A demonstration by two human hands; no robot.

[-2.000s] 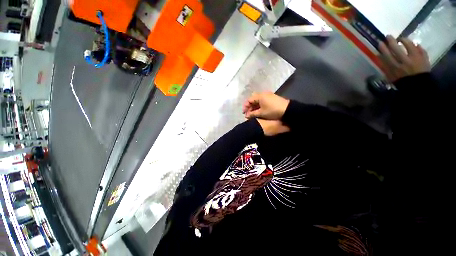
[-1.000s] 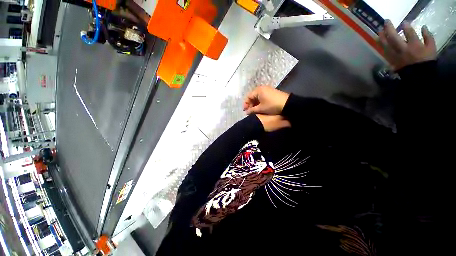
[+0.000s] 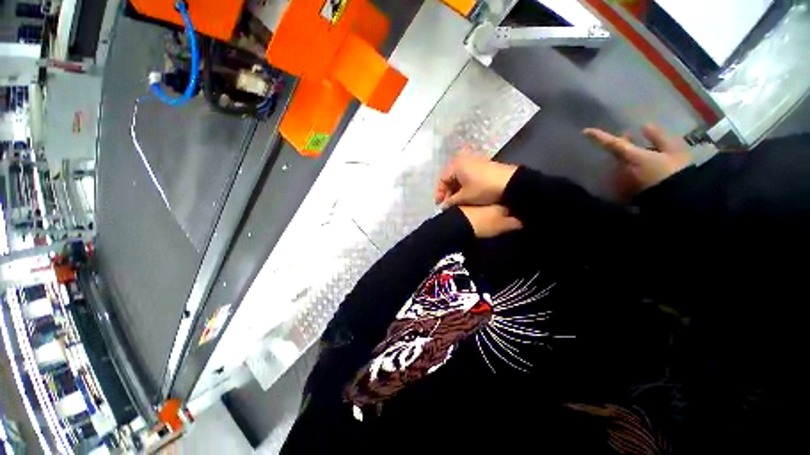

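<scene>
My right hand (image 3: 472,182) is held in front of my body, its fingers curled in with the tips close together. Nothing can be made out between them. My left hand (image 3: 493,220) lies just below it, crossed under the right wrist; the black sleeve hides its fingers. A silver tread plate (image 3: 417,173) is behind the hands, along the side of the machine. Another person's hand (image 3: 644,160) reaches in from the right with its fingers apart and slightly blurred.
A dark grey cutting bed (image 3: 133,258) fills the left. Orange covers (image 3: 311,40) and a cutting head with a blue hose (image 3: 240,84) stand at the top. A pale jointed bracket (image 3: 542,35) and a desk with an orange edge (image 3: 666,67) are at upper right.
The other person's hand has left the desk edge at upper right and moved down and left. My hands have stayed crossed in much the same pose. The view has shifted slightly.
</scene>
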